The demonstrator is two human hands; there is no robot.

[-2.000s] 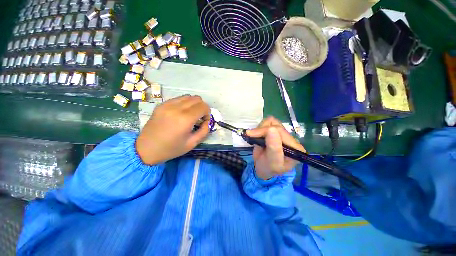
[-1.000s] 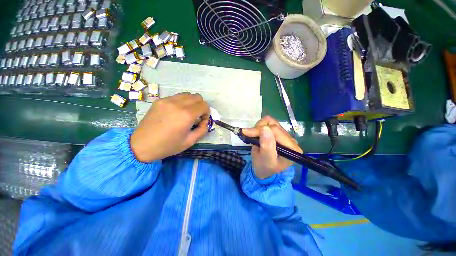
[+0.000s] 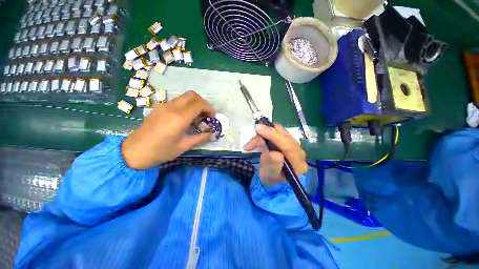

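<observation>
My left hand [image 3: 170, 127] pinches a round dark purple circuit board [image 3: 213, 126] between thumb and fingers at the front of the pale work plate [image 3: 236, 97]. A small silver piece shows at the board's left side, partly hidden by the fingers. A white disc [image 3: 224, 121] lies on the plate just behind the board. My right hand [image 3: 279, 153] holds the black soldering iron [image 3: 267, 127]; its metal tip points up and away over the plate, apart from the board.
Loose silver battery cells [image 3: 153, 56] lie left of the plate, beside a filled blister tray [image 3: 58, 47]. Behind are the fume fan [image 3: 241, 35] and cream tub [image 3: 306, 51]. Tweezers [image 3: 298, 109] and the blue soldering station [image 3: 346, 79] stand right. A person's blue sleeve [image 3: 451, 178] is far right.
The iron's tip has come away from the board and swung upward, its rear end now lower and nearer. The left hand has shifted slightly left, and more of the board shows.
</observation>
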